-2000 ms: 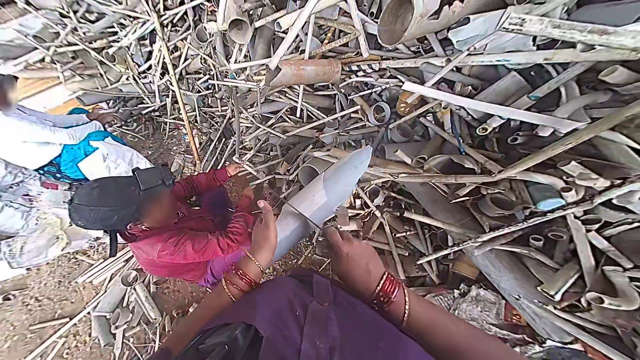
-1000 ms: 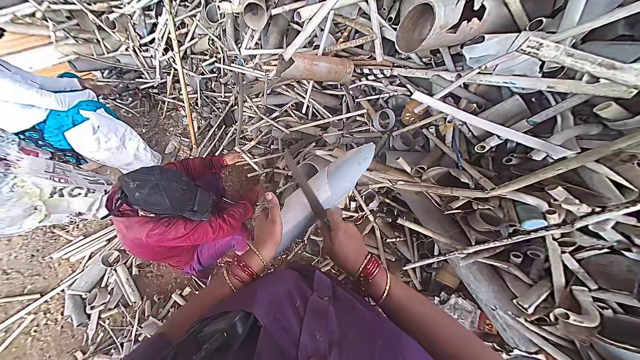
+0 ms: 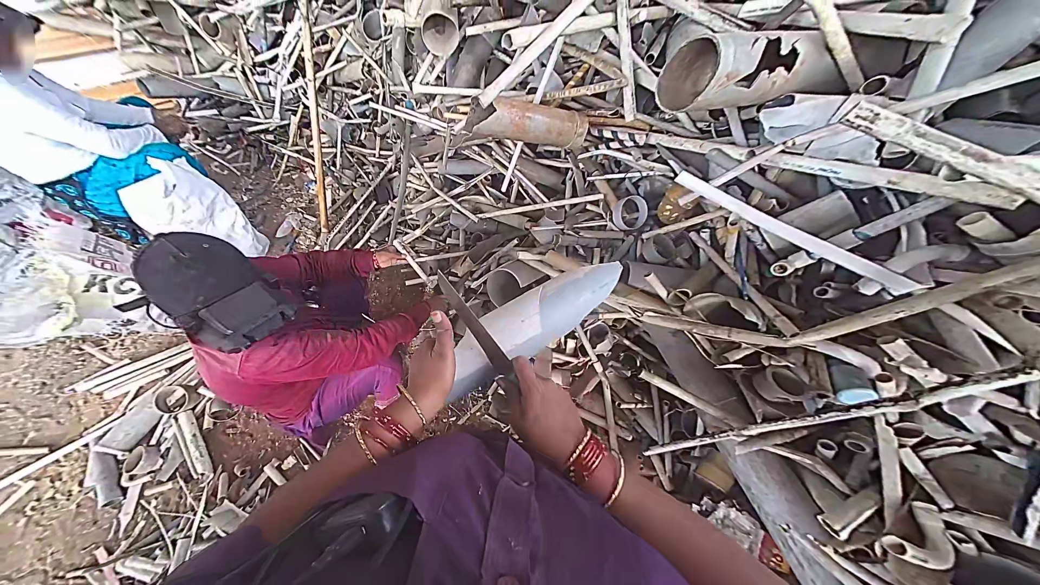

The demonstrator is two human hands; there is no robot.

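A light grey plastic pipe piece with a pointed far end slants up and right in front of my body. My left hand is on its left side near the lower end, thumb up. In my right hand is the handle of a long, dark-bladed knife, its blade lying across the pipe and pointing up and left. Whether the edge touches the pipe cannot be told. Red and gold bangles are on both wrists.
A large heap of scrap pipes spreads ahead and right. Close at my left crouches a person in a red top and dark cap; another person in white sits farther off. White sacks and cut pipe pieces lie left.
The knife blade, nearly hidden two seconds ago, now shows fully above the pipe. The crouching person's head has tipped lower, and the view has shifted slightly.
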